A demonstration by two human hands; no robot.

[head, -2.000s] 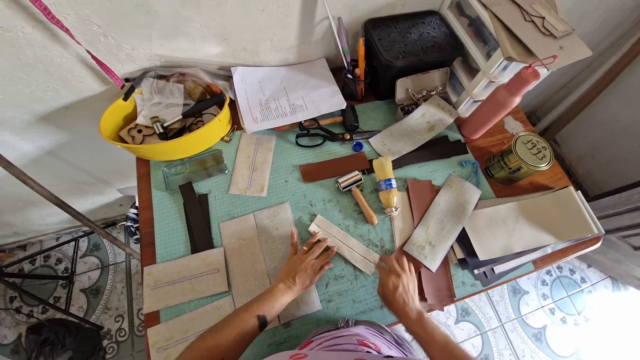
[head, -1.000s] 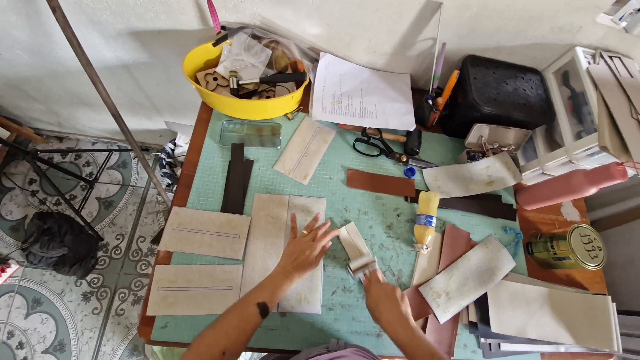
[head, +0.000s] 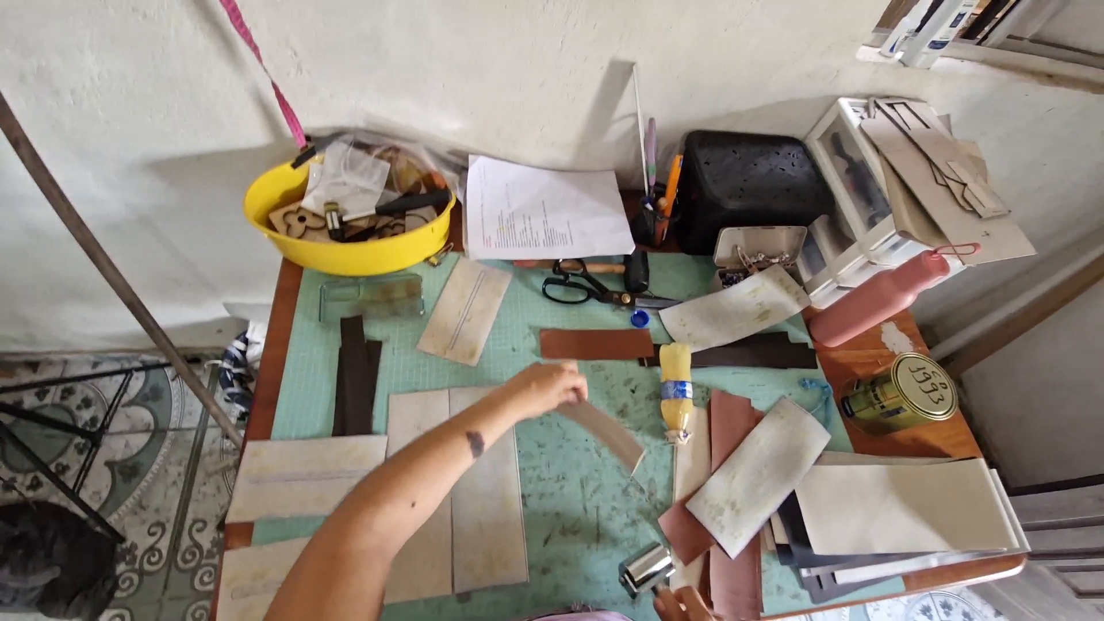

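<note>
My left hand (head: pixel 548 388) pinches one end of a narrow beige leather strip (head: pixel 608 435), whose other end hangs over the green cutting mat (head: pixel 569 500). At the bottom edge, my right hand (head: pixel 683 604) holds a metal roller (head: pixel 647 569) by its handle; the hand is partly cut off by the frame. Two long pale panels (head: pixel 487 500) lie side by side beneath and beside my left forearm. Brown leather strips (head: pixel 733 517) and a pale oblong piece (head: pixel 759 479) overlap to the right of the roller. A yellowish glue bottle (head: pixel 676 388) lies above them.
A yellow basin (head: pixel 345 254) of tools, printed paper (head: pixel 548 207), scissors (head: pixel 595 289) and a mallet (head: pixel 636 270) are at the back. A pink bottle (head: pixel 880 297), a tin (head: pixel 897 392), white drawers (head: pixel 849 190) and stacked sheets (head: pixel 906 509) occupy the right side.
My left hand has lifted the beige strip off the mat and moved away from my body. My right hand has moved the roller off the strip, toward the near edge.
</note>
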